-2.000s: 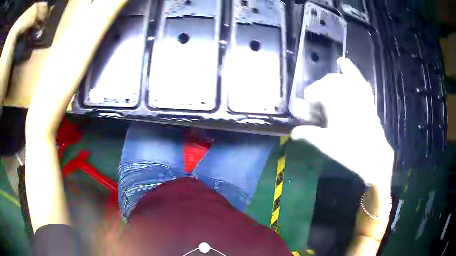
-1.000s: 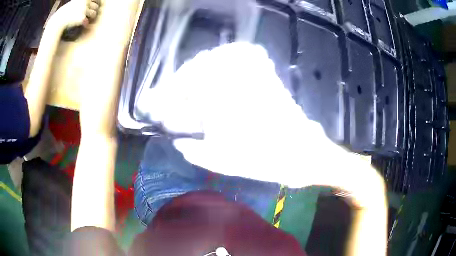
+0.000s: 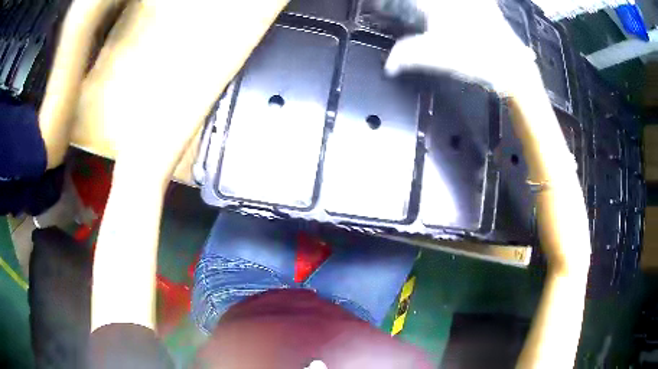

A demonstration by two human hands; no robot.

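A glossy black blister tray (image 3: 371, 169) lies across the bench in front of me. Its front pockets show bright glare and small dark centre holes. My right hand (image 3: 462, 47), in an overexposed white glove, is over the tray's back part near the top edge. A blurred grey shape is at its fingers; I cannot tell whether it is held. My left forearm reaches up across the tray's left side, and the left hand is cut off by the top edge.
More black trays (image 3: 613, 158) stand stacked at the right. The tan bench edge (image 3: 498, 252) shows below the tray. At the left is another person's bare arm with a dark blue sleeve (image 3: 22, 144). A blue item (image 3: 633, 20) is at the top right. Yellow-black floor tape (image 3: 405, 303) shows below.
My right hand has moved from the tray's front left up to its back, uncovering the front pockets. My left forearm leans further right. The other person's arm has shifted.
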